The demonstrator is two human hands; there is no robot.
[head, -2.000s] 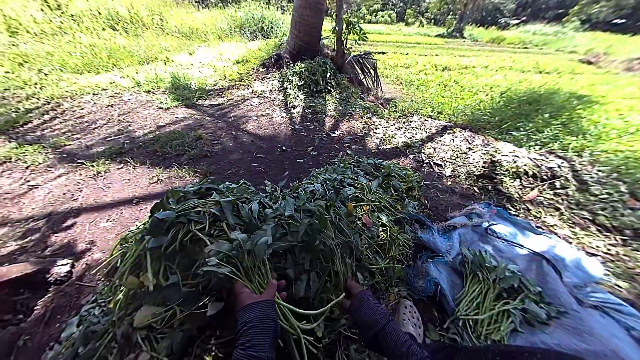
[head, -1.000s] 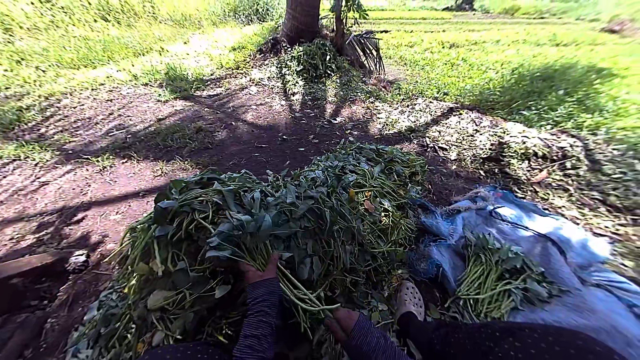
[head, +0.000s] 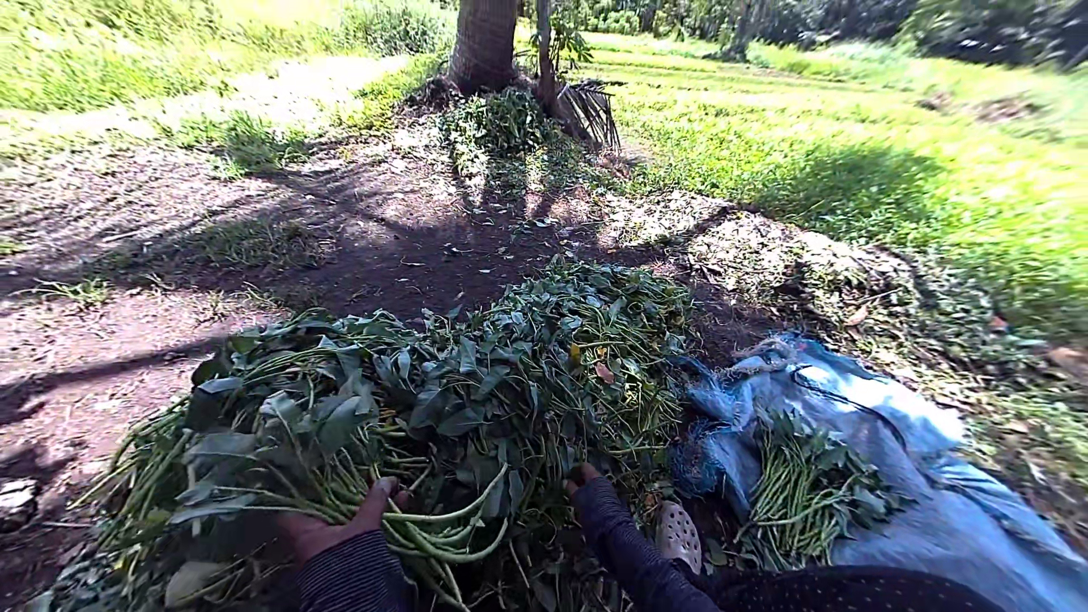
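A big heap of leafy green stems (head: pixel 544 365) lies on the ground before me. At the heap's left part, my left hand (head: pixel 340 518) is closed around a bunch of green stems (head: pixel 450 531), its leaves pointing up and left and its cut ends to the right. My right hand (head: pixel 583 480) touches the front of the heap, right of that bunch; its fingers are partly hidden among leaves, so whether it grips a stem cannot be told. A smaller bundle of stems (head: pixel 799 493) rests on a blue woven plastic sheet (head: pixel 901 510) at the right.
A light perforated clog (head: pixel 678 535) stands between the heap and the sheet. Beyond the heap is shaded bare soil (head: pixel 399 263), then a tree trunk (head: pixel 484 47) with more cut greenery (head: pixel 501 123) at its base. Grass grows behind and to the right.
My left hand has moved left with the bunch of stems. My right hand has moved away from the bunch's stem ends, up to the heap's front.
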